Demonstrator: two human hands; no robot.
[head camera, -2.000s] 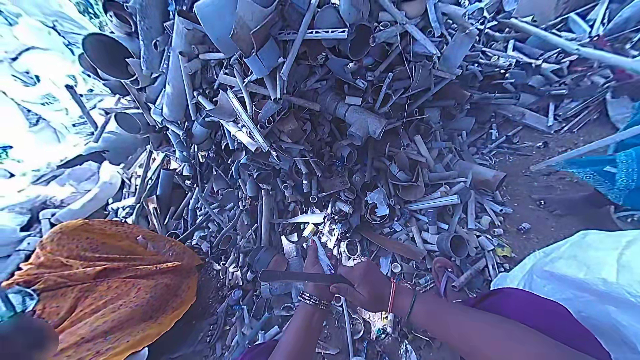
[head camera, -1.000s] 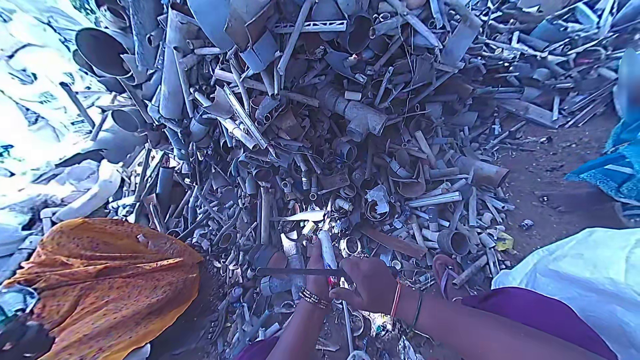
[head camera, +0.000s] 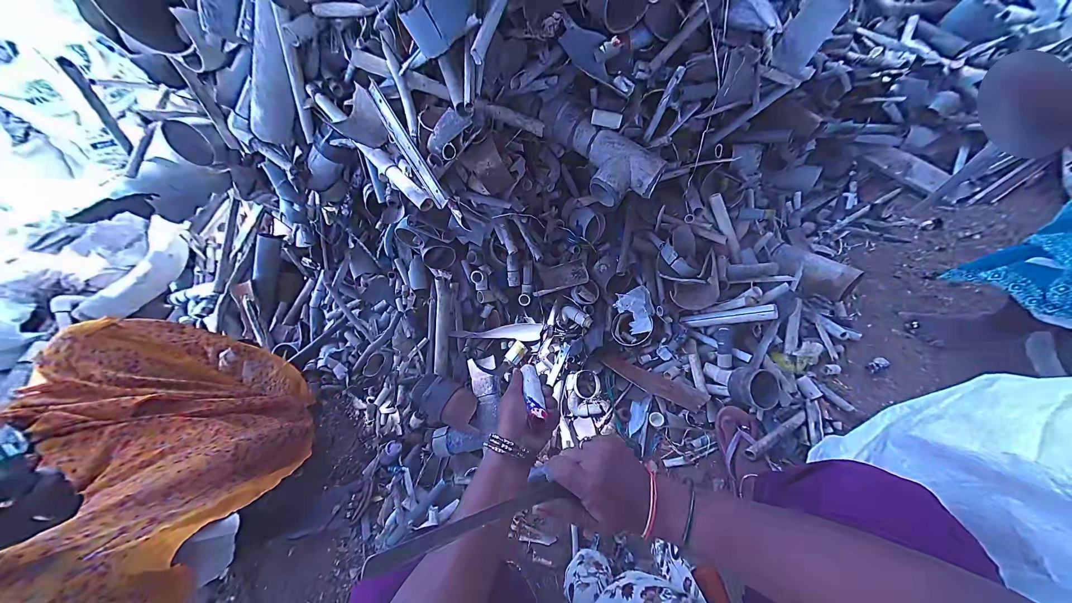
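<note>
In the lower middle of the head view, my left hand (head camera: 526, 412) grips a short white plastic tube (head camera: 533, 392) with a red and blue end. My right hand (head camera: 605, 484), just to the right and nearer to me, is closed on a long dark flat blade (head camera: 461, 525). The blade slants down to the left across my left forearm; its handle is hidden in the fist. Cut plastic pipe pieces and fittings, among them a white ring (head camera: 586, 385), lie just beyond my hands. A pointed white shard (head camera: 502, 332) rests above my left fingertips.
A large heap of scrap pipes (head camera: 624, 159) fills the middle and back. At the left is a person in orange cloth (head camera: 167, 427). A white sheet (head camera: 963, 452) lies at the right, with blue patterned cloth (head camera: 1022, 268) beyond. My sandalled foot (head camera: 737, 440) stands beside the heap.
The blade, level by my left hand one second ago, has swung down and toward me with my right hand and now slants across my left forearm. A blurred round shape has appeared at the upper right.
</note>
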